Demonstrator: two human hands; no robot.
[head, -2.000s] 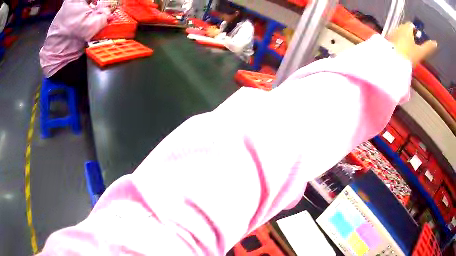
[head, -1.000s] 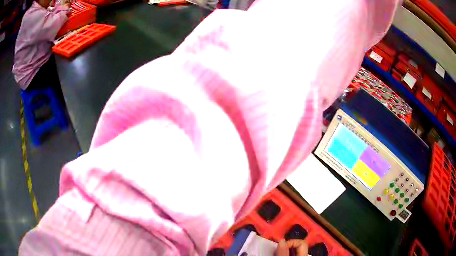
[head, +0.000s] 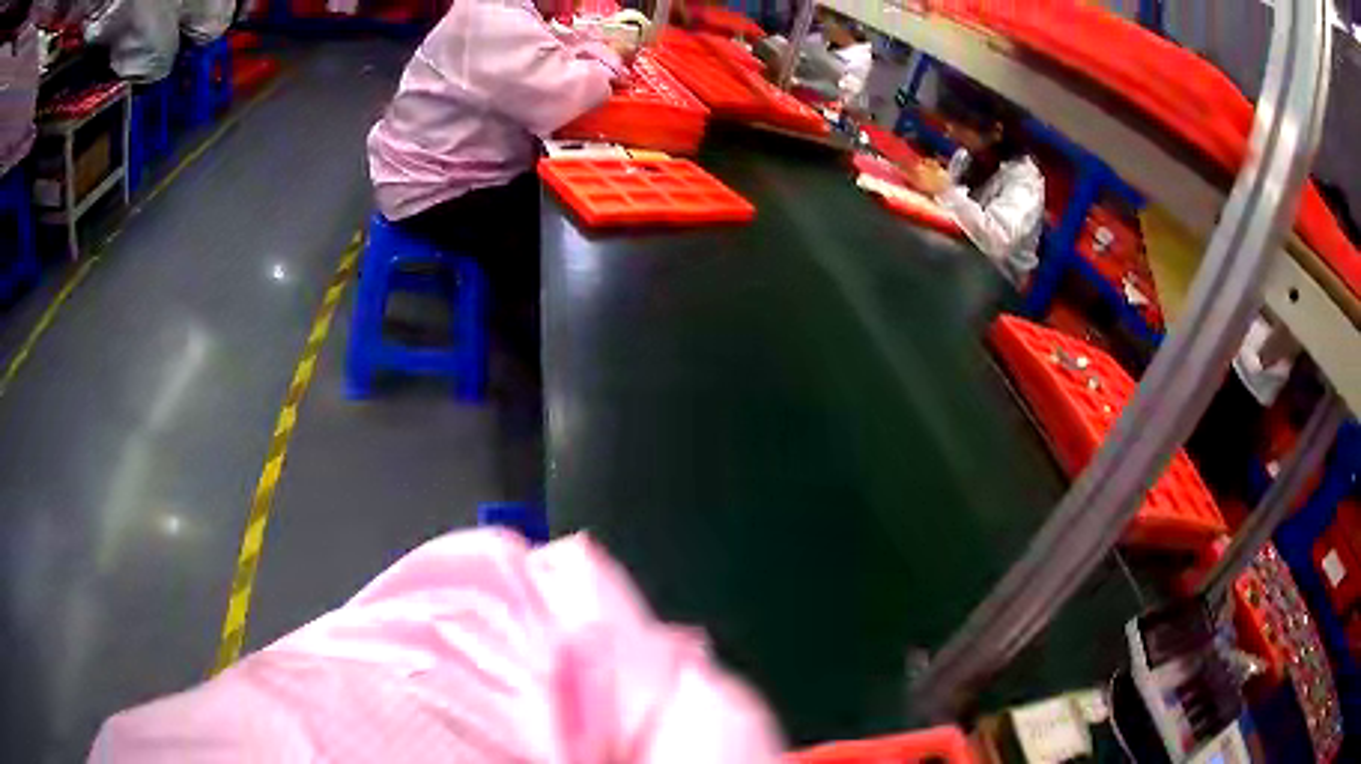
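The sleeve of my left arm, pink-white and slightly blurred, fills the bottom left. No hand of mine shows; my left hand is hidden or outside the picture, and my right hand is not in view. Nearest in front of me is the long dark green workbench (head: 746,448). The edge of a red foam tray (head: 896,749) shows at the bottom, cut off by the picture's rim; its pockets cannot be seen.
A metal post (head: 1149,403) rises at the right. Red trays (head: 645,191) lie at the bench's far end and along its right side (head: 1105,426). A person in pink (head: 475,112) sits on a blue stool (head: 418,321). A small labelled box (head: 1052,731) stands bottom right.
The view has swung left and up. My raised left sleeve has dropped to the bottom left. The instrument, the white sheet, the watches and the fingers at the bottom have left the view.
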